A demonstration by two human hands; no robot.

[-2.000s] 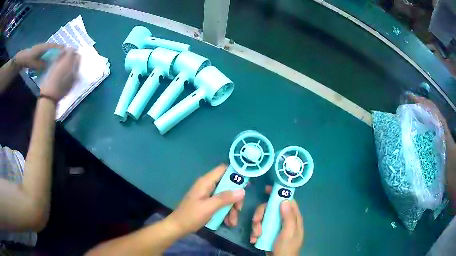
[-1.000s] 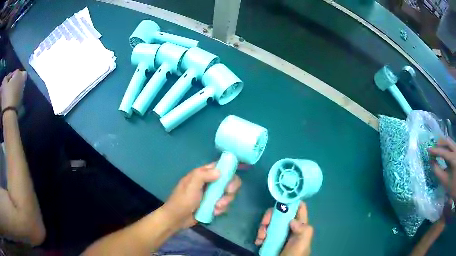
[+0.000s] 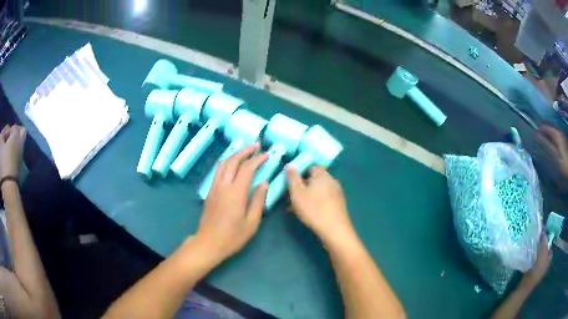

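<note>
Several mint-green handheld fans lie in a slanted row on the green bench, heads away from me, handles towards me. My left hand (image 3: 227, 202) is at the handle of the second fan from the right (image 3: 284, 132), fingers and thumb around its lower part, also covering part of the neighbouring fan's handle (image 3: 245, 127). My right hand (image 3: 321, 202) has its fingers on the handle of the rightmost fan (image 3: 322, 144), which looks slightly blurred. Another fan (image 3: 165, 75) lies crosswise behind the row's left end. The displays are not visible.
Paper sheets (image 3: 78, 118) lie at left beside a neighbour's arm. A lone fan (image 3: 423, 103) lies on the conveyor beyond the pale rail (image 3: 361, 128). A clear bag of small mint parts (image 3: 492, 212) stands at right, with another person's hands near it. A pale upright (image 3: 254, 40) rises behind.
Both fans from my hands now lie at the right end of the row. My hands have moved up and forward with them. The conveyor fan now appears further left.
</note>
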